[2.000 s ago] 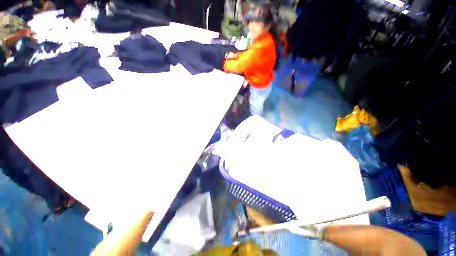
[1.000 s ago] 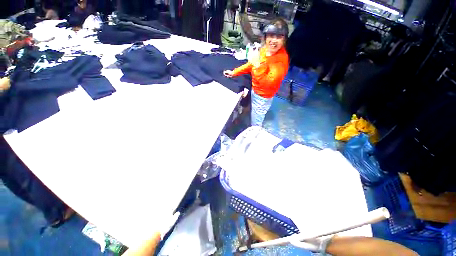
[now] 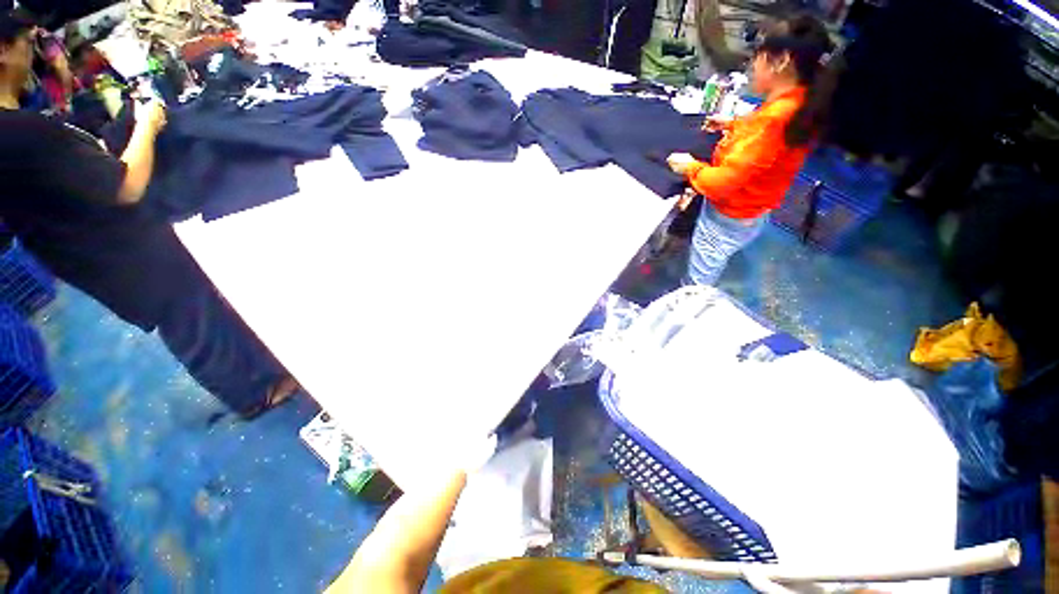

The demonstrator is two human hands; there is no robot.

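The long white-topped table (image 3: 395, 279) stretches away in front of me, its near corner at my left hand (image 3: 468, 455). That hand is in a white glove that blends into the tabletop, so its fingers are unclear. A white pole (image 3: 906, 562) lies across the bottom right. My right hand (image 3: 761, 577) is gloved, at the bottom edge and mostly cut off, closed on the pole. White plastic sheets (image 3: 801, 418) are heaped over a blue perforated basket (image 3: 685, 499) beside the table. Dark navy garments (image 3: 465, 114) lie across the table's far part.
A person in orange (image 3: 761, 151) stands at the table's right side, and a person in black (image 3: 70, 174) at its left. Blue crates (image 3: 52, 499) stand at far left. A green-and-white carton (image 3: 343, 456) is below the table corner; yellow and blue bags lie right.
The view has swung left, so table, basket and orange-clad person sit further right. The person in black and left crates have come into view. My right hand and the pole are lower in the picture.
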